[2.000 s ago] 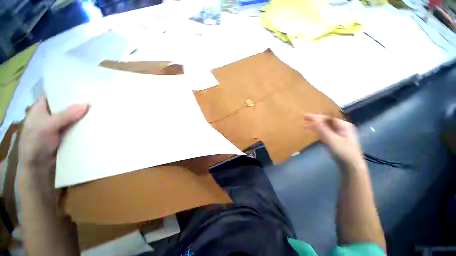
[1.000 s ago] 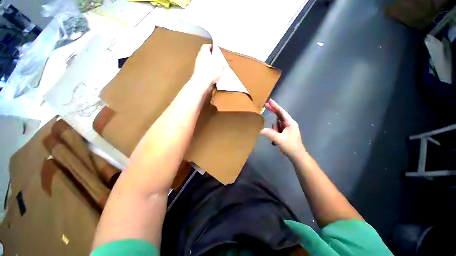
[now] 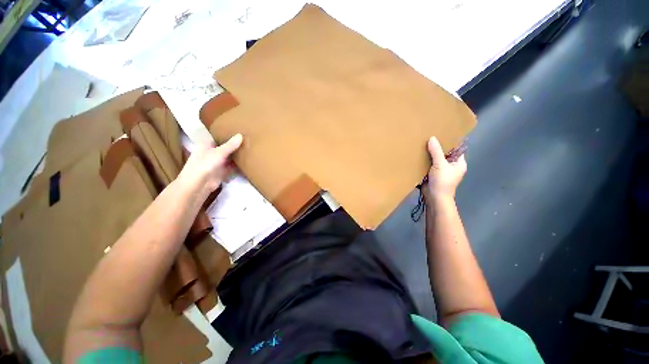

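A large tan-brown garment panel point(image 3: 334, 106) lies in front of me, partly over the table and partly past its edge. Redder brown strips point(image 3: 296, 197) show at its near and left corners. My left hand point(image 3: 215, 161) holds the panel's left edge, thumb on top, fingers hidden. My right hand point(image 3: 445, 170) holds its right edge, thumb on top. A dark object, perhaps snips, with a thin black looped cord point(image 3: 418, 207) shows at my right hand.
More brown panels point(image 3: 64, 213) with rolled or folded parts point(image 3: 151, 142) lie on the left. One bears a dark patch point(image 3: 55, 188). The white table point(image 3: 491, 28) ends at a dark edge on the right. Grey-blue floor point(image 3: 526, 185) and a pale metal frame point(image 3: 608, 295) are to the right.
The white sheet is no longer in my left hand. The panel, earlier folded over at its right, now lies spread flat. My left hand has moved from its top to its left edge.
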